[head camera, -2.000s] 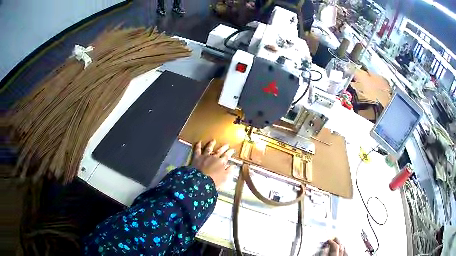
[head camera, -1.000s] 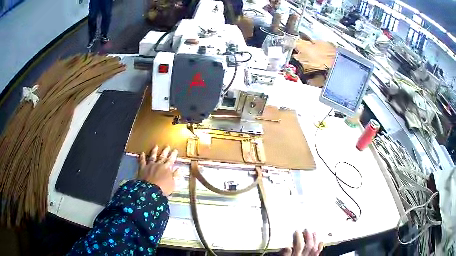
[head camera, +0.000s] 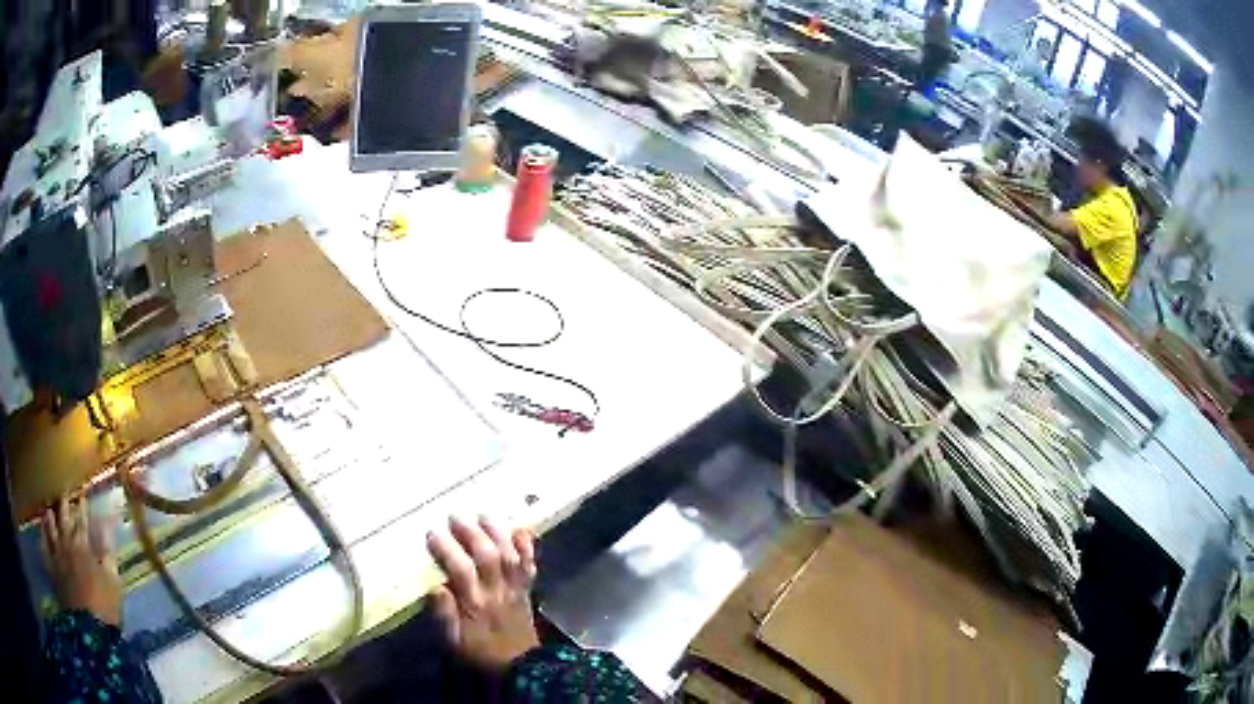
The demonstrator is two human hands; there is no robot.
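Observation:
The brown bag panel (head camera: pixel 310 305) lies flat under the pattern sewing machine head (head camera: pixel 52 296) at the left. The yellow-edged clamp (head camera: pixel 220 369) sits on the panel under the lit needle area. A brown handle strap (head camera: pixel 319 516) loops from the clamp toward me over the lower template plate (head camera: pixel 275 550). My left hand (head camera: pixel 83 557) lies palm down at the panel's near edge, left of the strap, with its fingers apart. My right hand (head camera: pixel 484 578) rests on the table's front edge, right of the strap, empty, its fingers slightly apart.
A control screen (head camera: pixel 413 90), red thread cone (head camera: pixel 530 195), dark cord (head camera: pixel 468 330) and red-handled tool (head camera: pixel 546 411) are on the table (head camera: pixel 633 351). Pale straps (head camera: pixel 880 392) are heaped beyond its right edge. Brown panels (head camera: pixel 908 619) are stacked low right. A person in yellow (head camera: pixel 1104 231) is far right.
The view has swung right, bringing the panel stack and pale strap heap into fuller view. The strap bundle and black mat have left it. The screen has turned dark. My right hand now shows fully.

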